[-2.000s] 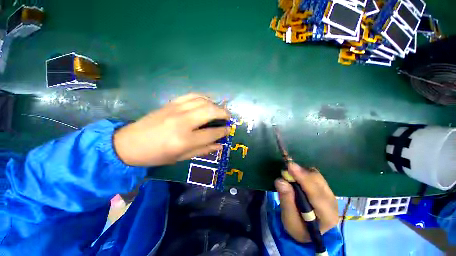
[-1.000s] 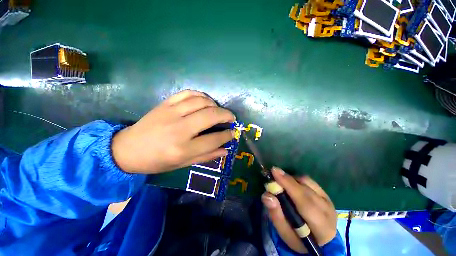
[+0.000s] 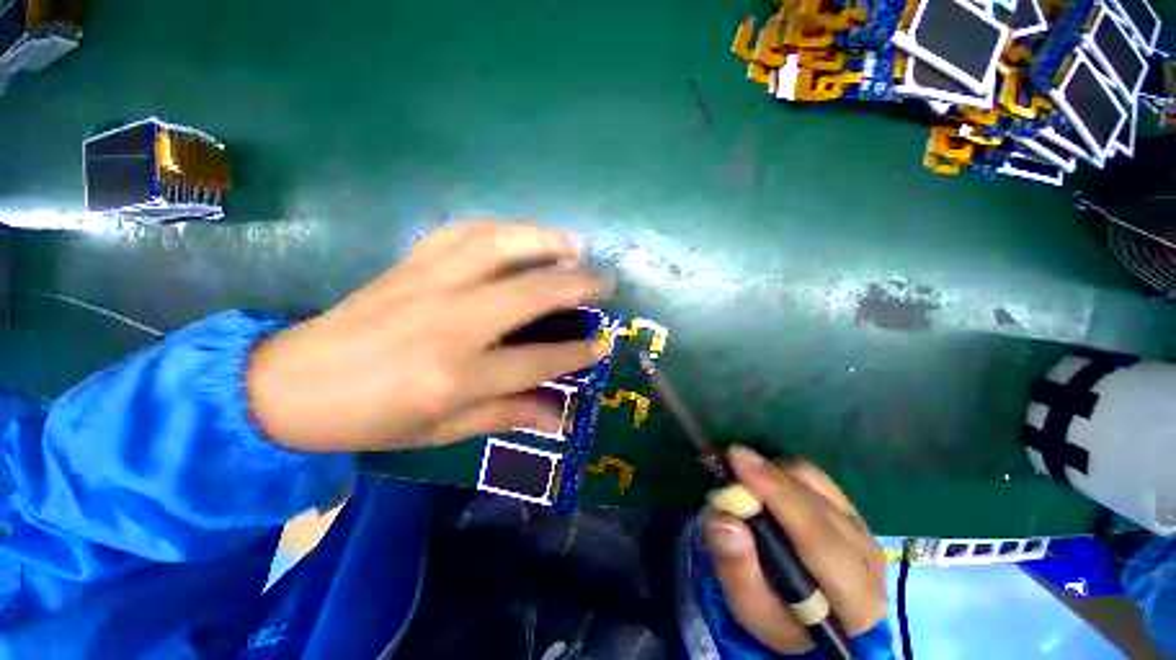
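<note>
A PCB strip (image 3: 583, 432) lies upright in the picture on the green bench, with orange hooked flex cables (image 3: 628, 407) on its right side. Two white-edged screens (image 3: 520, 471) show at its lower left; the middle one is partly covered. My left hand (image 3: 432, 342), blurred, is over the strip's upper end with fingers apart around a dark area; its grip is unclear. My right hand (image 3: 806, 548) is shut on the soldering iron (image 3: 774, 548). The iron's metal tip is just right of the strip, near the top flex cable.
A stack of loose screens (image 3: 123, 170) stands at the left, another (image 3: 39, 32) in the upper-left corner. A pile of board strips (image 3: 961, 58) is at upper right, near a black wire grille (image 3: 1141, 239). A white pot (image 3: 1135, 432) with black tape stands at right. A white tray (image 3: 987, 551) is below the bench edge.
Over two seconds the iron's tip moved left to the strip's upper end, then slightly back right. My left hand has lifted or shifted a little at the fingertips. The view has also shifted.
</note>
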